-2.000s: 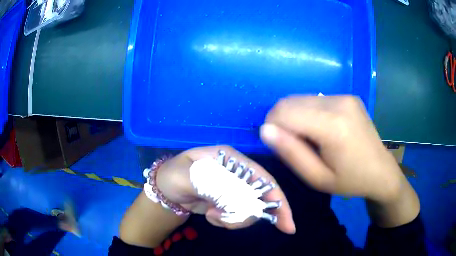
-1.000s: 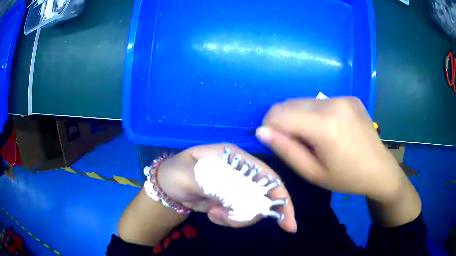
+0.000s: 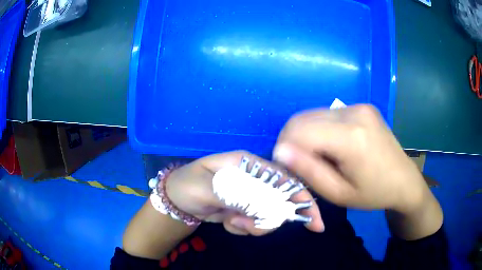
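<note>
My left hand (image 3: 201, 184), with a beaded bracelet at the wrist, holds a fanned bundle of labelled rods (image 3: 253, 198) in its palm. The white labels overlap and several silver-grey rod ends point up and right. My right hand (image 3: 343, 153) is closed in a curl just right of and above the bundle, its fingertips near the rod ends and blurred. I cannot tell whether it holds something. A loose white label (image 3: 337, 104) shows just behind my right hand, at the right side of the blue tray (image 3: 253, 84).
The dark green bench (image 3: 84, 79) lies on both sides of the tray. Orange-red scissors (image 3: 475, 76) lie at the right edge. A clear container (image 3: 53, 13) is at the top left, a crinkled clear bag (image 3: 470, 16) at the top right. Cardboard boxes (image 3: 87, 147) stand below the bench.
My left hand has shifted slightly right with the bundle, closer to my right hand. More of the loose white label shows behind my right hand.
</note>
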